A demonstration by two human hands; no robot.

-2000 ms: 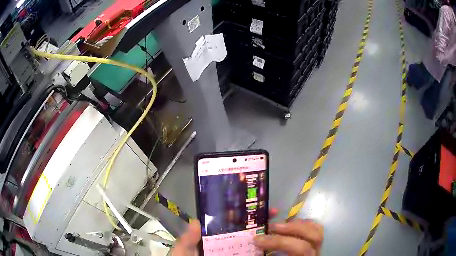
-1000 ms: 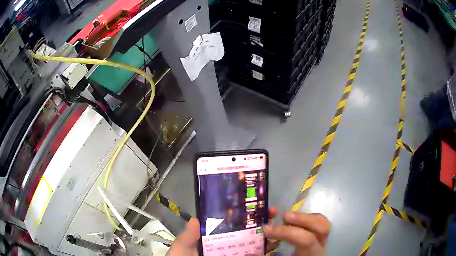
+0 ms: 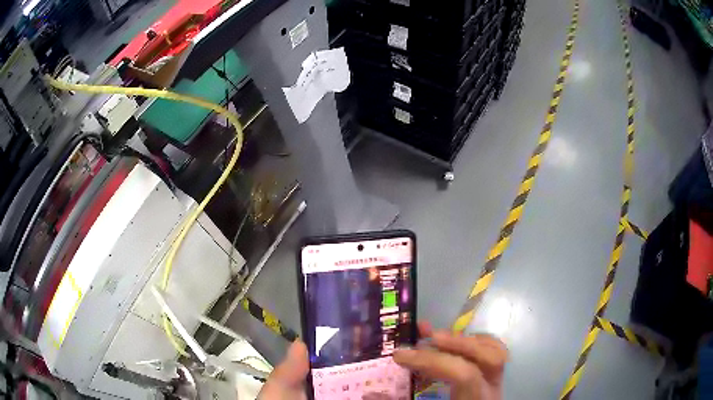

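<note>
A black-edged smartphone stands upright in the lower middle, its lit screen showing a dark picture above a pale pink strip with small marks. My left hand holds its left edge with the thumb; the rest is hidden or cut off by the bottom edge. My right hand is at its lower right, a fingertip over the screen's lower right part. A fingertip also shows at the phone's right edge. Whether my right hand grips the phone is unclear.
A white machine cover with a yellow hose is at left. A grey column bears a crumpled paper. Black stacked crates stand on wheels behind. Yellow-black floor tape runs along the aisle. A black bin is at right.
The pink clothing and dark shape at the upper right have left that spot. The phone has shifted slightly left. My right fingers moved off the lower screen, then back over its right part.
</note>
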